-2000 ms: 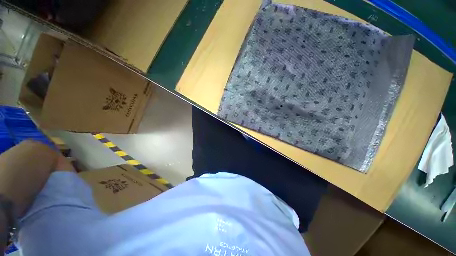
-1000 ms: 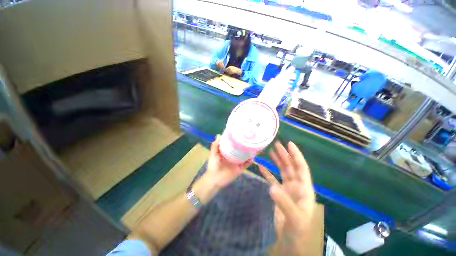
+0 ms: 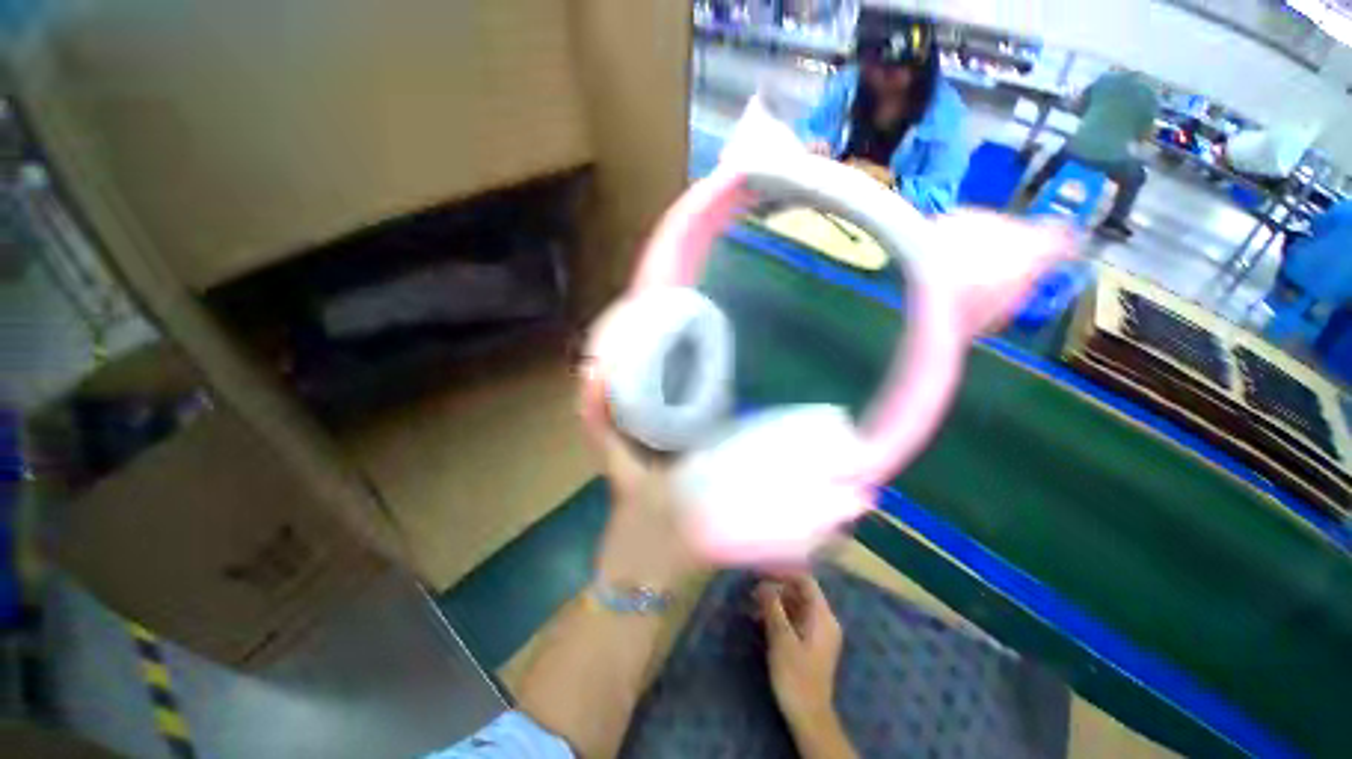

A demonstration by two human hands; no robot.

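Pink and white cat-ear headphones (image 3: 931, 356) are raised in front of me, blurred, with the band up and right and both grey-white ear cushions showing. My left hand (image 3: 641, 482) holds them by the ear cup on the left; its fingers are partly hidden behind the cups. My right hand (image 3: 801, 630) is below the headphones, low over the dark grey patterned bag (image 3: 927, 682). Its fingers are curled together and touch no headphones; whether they pinch anything is too blurred to tell.
A large open brown carton (image 3: 489, 430) with dark bags inside stands at the left. A blue-edged green conveyor (image 3: 1038, 489) crosses behind the bag. Stacked trays (image 3: 1216, 386) lie beyond it at the right. A person in blue (image 3: 927, 141) sits opposite. Another brown carton (image 3: 223, 534) is at lower left.
The headphones have turned from showing one round cup face to showing the band, ears and cushions. My right hand has dropped onto the bag area, its fingers now curled. The view has swung left.
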